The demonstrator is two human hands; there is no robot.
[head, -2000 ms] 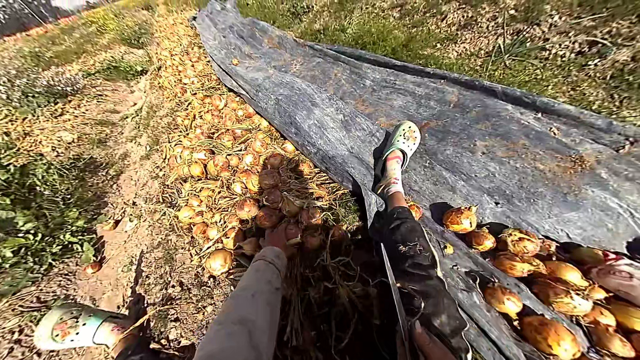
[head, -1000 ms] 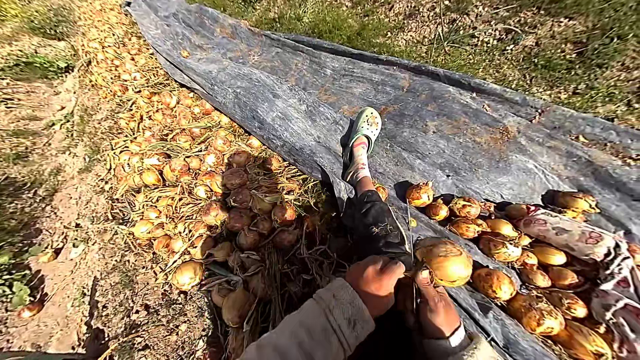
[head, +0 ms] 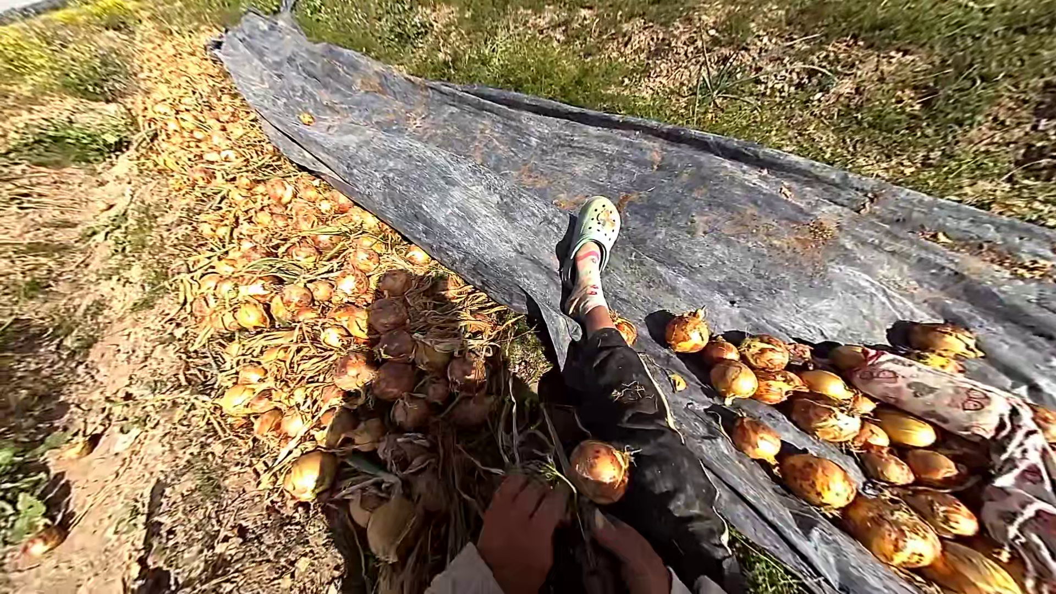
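Note:
Near the bottom edge, my left hand is closed around the dry leaves and stalk of a yellow onion. The onion bulb sits above and between my hands, over the dark trouser leg. Close beside it on the right is my right hand, its thumb toward the onion's neck; deep shade hides its fingers and anything in them. A row of pulled onions with dry tops lies on the ground to the left of my hands. Trimmed onions lie in a heap on the right.
A long grey ground sheet runs diagonally across. On it rests my foot in a pale green clog. A patterned cloth lies over part of the onion heap. Bare soil borders the row at left, grass the sheet's far side.
Two seconds ago my left hand reached into the onion row and a knife blade showed by my right hand. Since then both hands have come together around an onion, now lower in view.

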